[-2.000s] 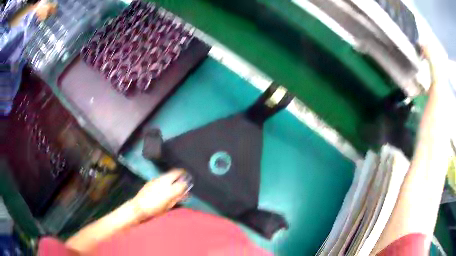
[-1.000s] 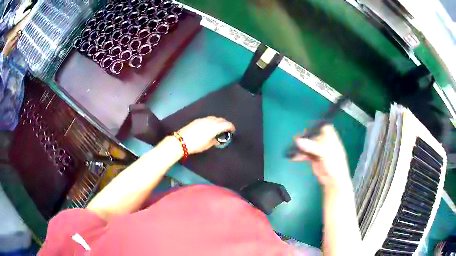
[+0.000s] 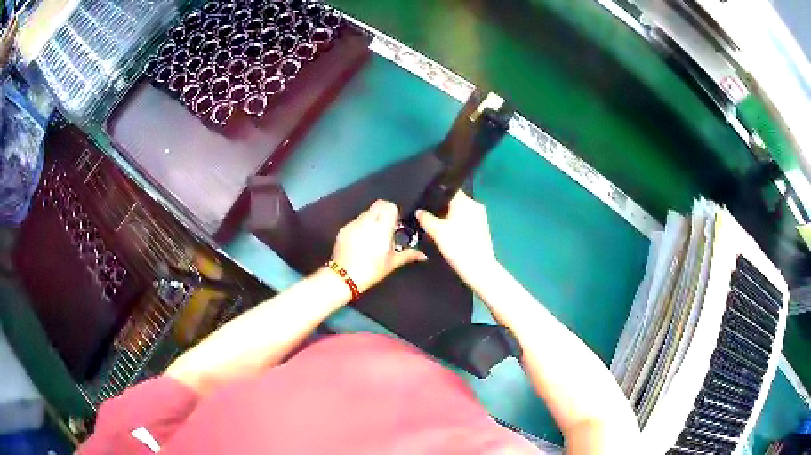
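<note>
The black triangular fixture (image 3: 365, 298) lies on the teal mat, with raised blocks at its corners. My left hand (image 3: 369, 242) holds a small shiny hub ring (image 3: 406, 237) at the fixture's centre. My right hand (image 3: 455, 233) grips the near end of a slim black arm (image 3: 458, 164), which meets the ring and points towards the fixture's far corner block. The fixture's centre hole is hidden by the ring and my hands. Whether the arm is seated in the far block cannot be told.
A maroon tray (image 3: 173, 164) with rows of rings is at the upper left. Clear blister trays (image 3: 80, 58) lie beyond it. Interleaf sheets (image 3: 680, 293) carrying black arms (image 3: 738, 347) are at right. The green conveyor belt (image 3: 569, 80) runs beyond the pale edge strip (image 3: 569, 164).
My right hand has moved left with the black arm to the fixture's centre, and the arm now lies over the fixture. My left hand stays at the centre, its fingers now around the ring's left and near sides.
</note>
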